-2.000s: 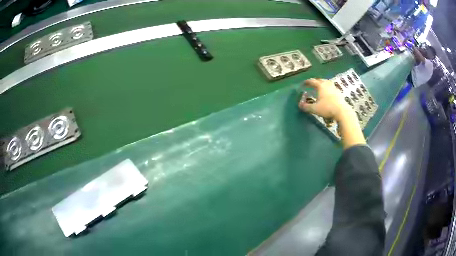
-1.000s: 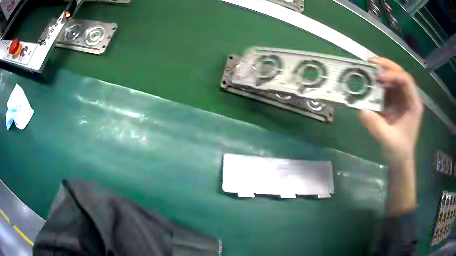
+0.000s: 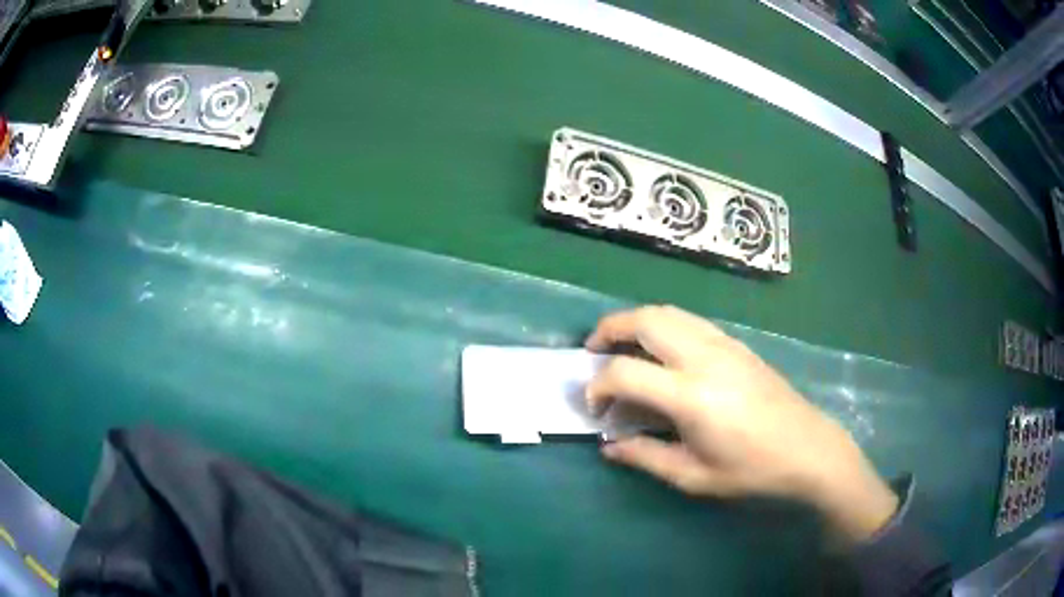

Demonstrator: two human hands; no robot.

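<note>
My right hand [image 3: 729, 414] is over the right part of a white-silver tabbed flat plate [image 3: 525, 391] on the glossy green bench. Its fingers are at the upper edge and its thumb at the lower edge, gripping the plate; the hand hides the plate's right end. Beyond it on the green belt lies an assembled unit [image 3: 674, 204], a three-ring top plate seated on a base part, with dark curved slots in its rings. My left hand is out of the picture; only its dark sleeve shows at the bottom left.
A base part [image 3: 187, 105] lies at the upper left beside a light machine frame [image 3: 53, 146]. A crumpled white-blue cloth [image 3: 16, 274] lies at the left edge. A black strip [image 3: 900, 192] crosses the metal rail. A batch of top plates [image 3: 1027, 466] lies at the far right.
My right hand first reached to the batch, then held a top plate above the base part. The top plate now lies on the base, and my right hand has moved down onto the tabbed plate.
</note>
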